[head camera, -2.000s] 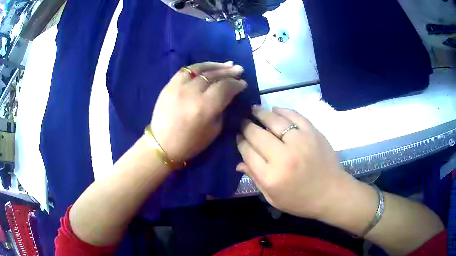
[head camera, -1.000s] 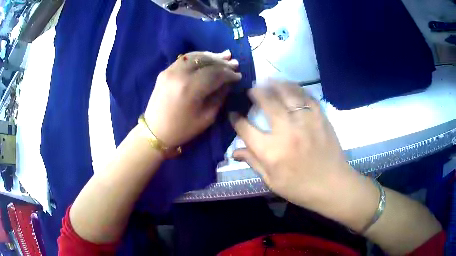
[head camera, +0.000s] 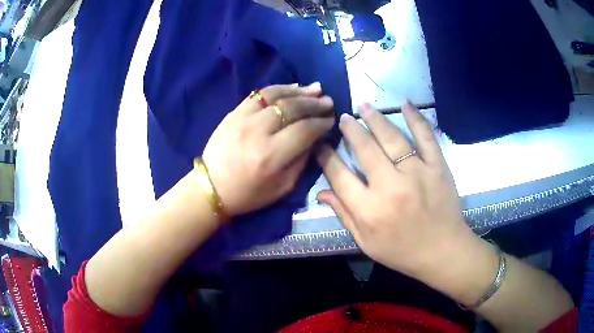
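A large dark blue garment panel lies on the white table left of the needle and hangs over the front edge. Its right border runs up to the presser foot. My left hand lies on the panel with fingers bent together at the right border, holding the cloth; its thumb is hidden. My right hand is spread just right of that border, palm down, with no cloth seen gripped. Its index fingertip is close to the cloth edge; contact cannot be told.
A dark blue stack of cut pieces lies right of the needle. A blue round attachment is beside the foot. A measuring tape runs along the table's front edge. A red basket is at lower left. Small dark tools lie far right.
My right fingers have moved off the cloth edge and spread over the table. My left hand stays on the panel. The cloth beside it is more rumpled. The view has shifted slightly.
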